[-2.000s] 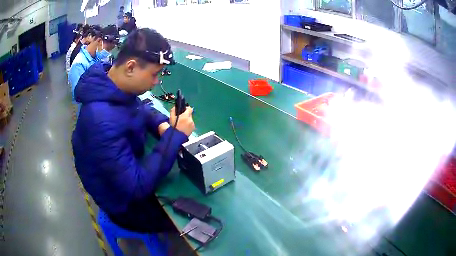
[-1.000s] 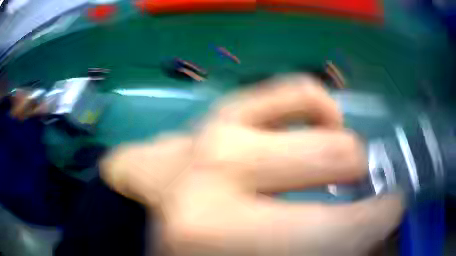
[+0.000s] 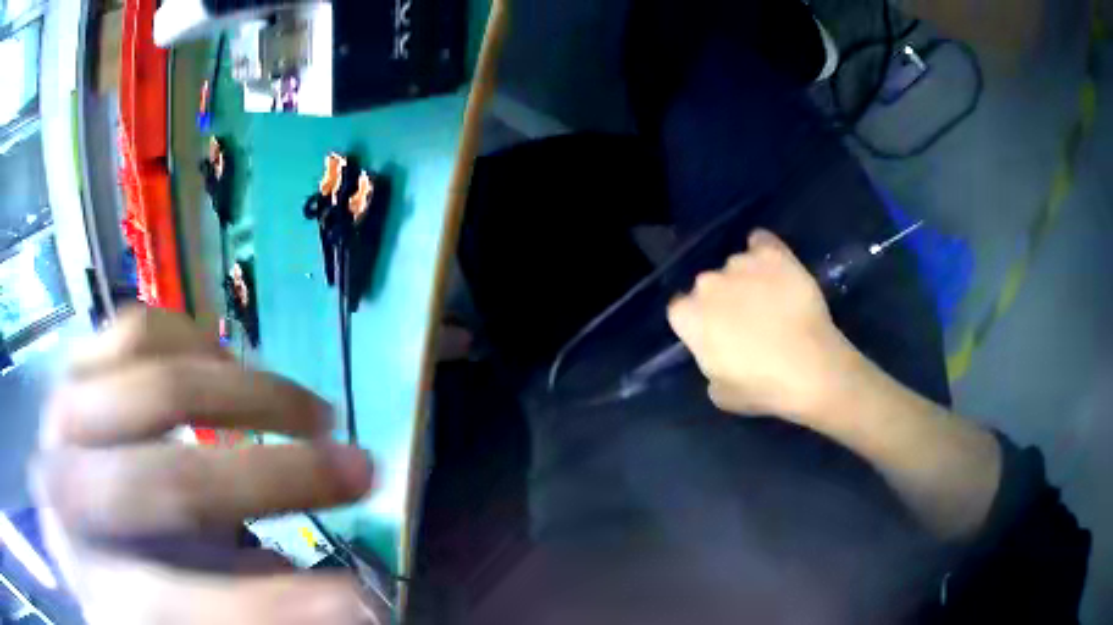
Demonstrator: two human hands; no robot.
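Observation:
A black cable assembly lies on the green bench, its two copper-ended clamps at the top and its lead running down behind my left fingers. My left hand is large, blurred and close to the camera at the lower left, fingers apart, with nothing visible in it. My right hand is a fist above my dark lap, closed around a dark screwdriver that is mostly hidden. Its thin metal bit sticks out to the upper right, and a cord loops off to the left.
The view is turned sideways. A white and black screw feeder stands at the top of the bench. More clamp pairs lie beside orange-red trays. A looped black cord is at the upper right, near yellow-black floor tape.
The view has swung and turned from the neighbouring worker to my lap and the bench side. The large blurred hand has shifted from the centre to the lower left. My right fist has come into view.

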